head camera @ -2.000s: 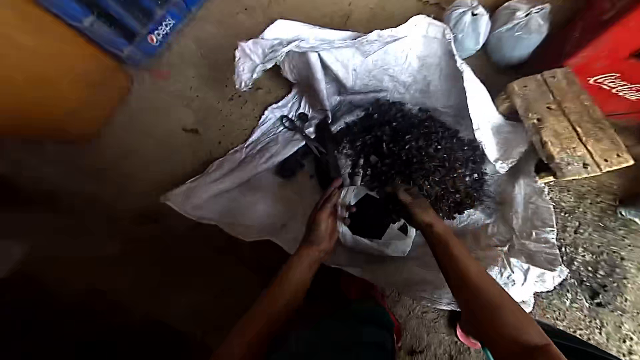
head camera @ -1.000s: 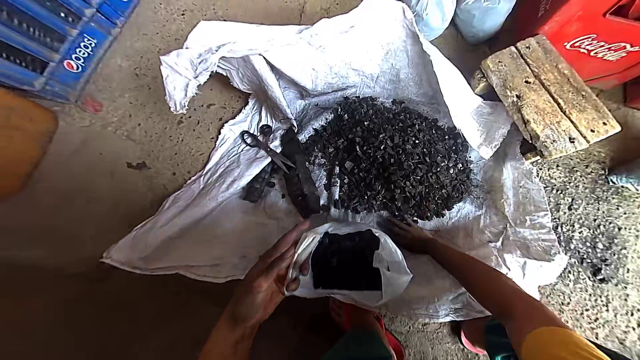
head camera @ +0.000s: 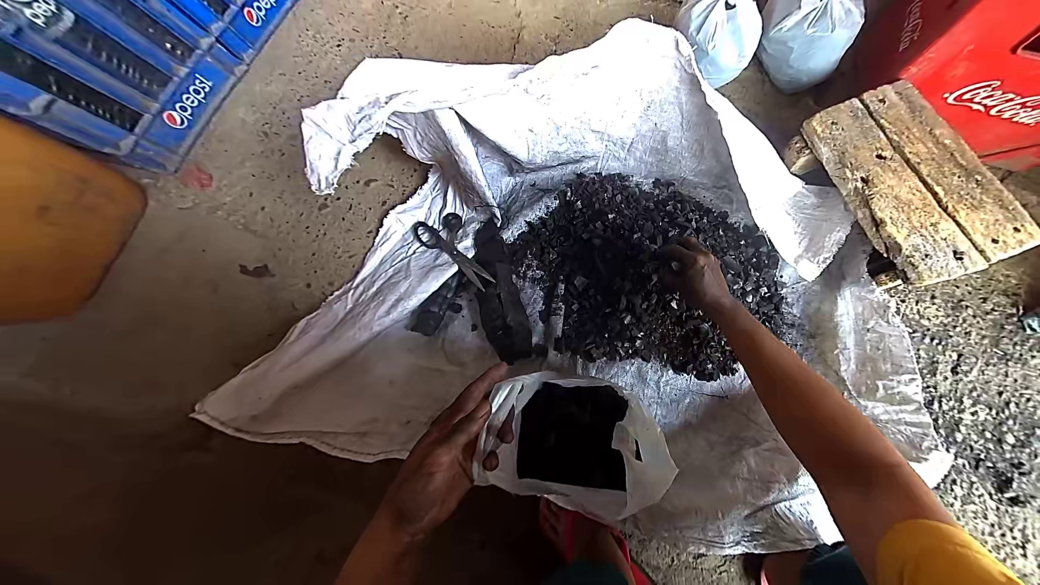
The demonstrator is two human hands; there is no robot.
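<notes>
A white plastic bag [head camera: 650, 479] with a dark, black interior stands upright near my feet. My left hand [head camera: 447, 455] grips its left rim, fingertips inside the edge. On a spread white woven sack [head camera: 341, 357] lies a heap of small black charcoal-like pieces [head camera: 617, 236]. My right hand [head camera: 691, 272] is at the middle of this heap, fingers curled; what they hold is too small to tell. Left of the heap are scissors [head camera: 455, 253] with dark handles, touching a long black piece [head camera: 500, 301]. A shorter black piece [head camera: 431, 313] lies beside them.
Blue Pepsi crates [head camera: 183, 110] stand at the upper left, above a yellow-orange object [head camera: 57, 227]. Two tied plastic bags [head camera: 719, 41] sit at the top. A low wooden stool [head camera: 918, 187] stands right of the sack, before a red Coca-Cola crate [head camera: 975, 97].
My right hand has moved from beside the bag's rim up and right into the black heap. My left hand stays at the bag.
</notes>
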